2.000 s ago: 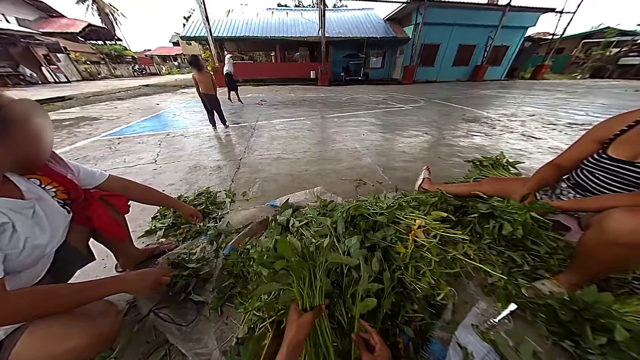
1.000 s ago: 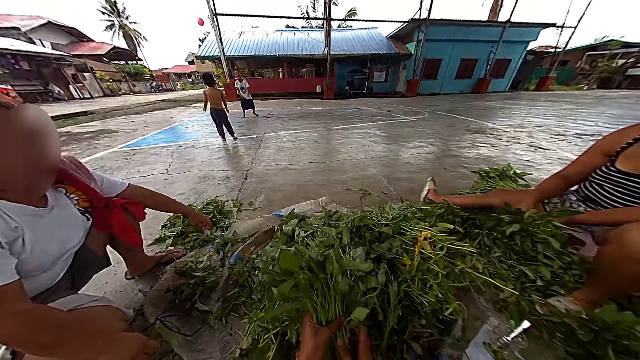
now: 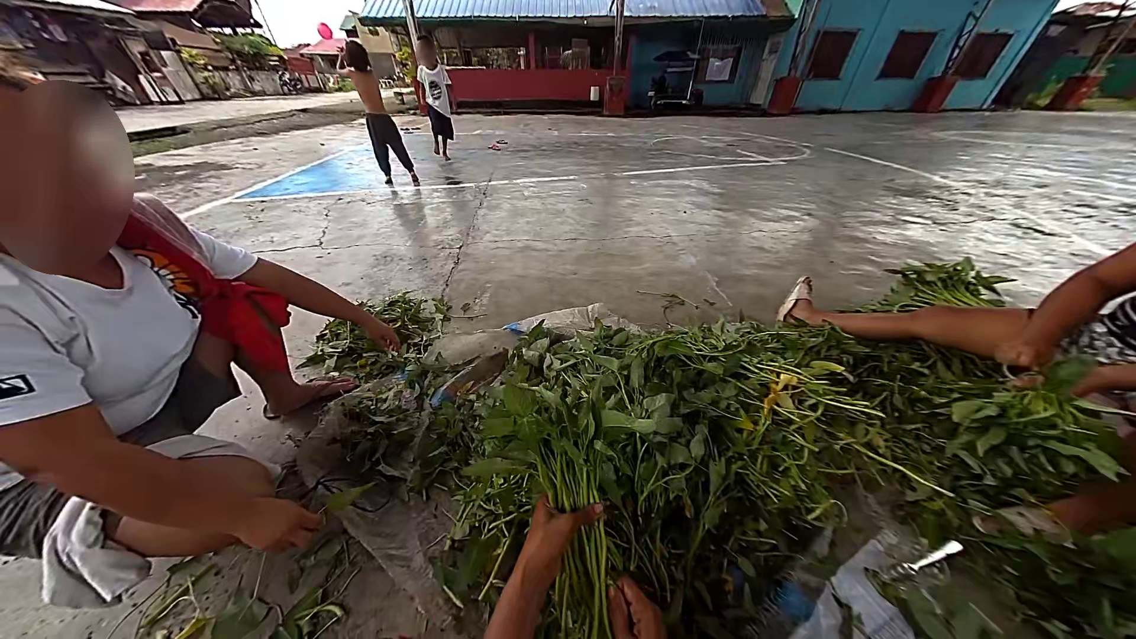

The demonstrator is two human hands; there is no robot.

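A bunch of long-stemmed leafy greens (image 3: 572,479) stands upright before me, its leaves at the top. My left hand (image 3: 555,532) is closed around the stems at mid-height. Lower down on the right side of the stems is my right hand (image 3: 635,608), its fingers against or close by them; whether it grips any cannot be told. Behind and to the right of the bunch spreads a large heap of the same greens (image 3: 710,408), with some yellowed leaves (image 3: 781,390) in it. Plastic sheeting (image 3: 399,541) lies under part of the heap.
A seated person (image 3: 106,355) at left reaches to a smaller pile of greens (image 3: 382,337). Another person's leg (image 3: 932,327) stretches in from the right beside the heap. A shiny metal-like object (image 3: 932,557) lies on plastic at lower right. Two people stand on the wet concrete court (image 3: 568,213).
My left hand now holds the upright bunch plainly, where one second ago both hands were low at its base. The person at right now has a bunch of greens in hand.
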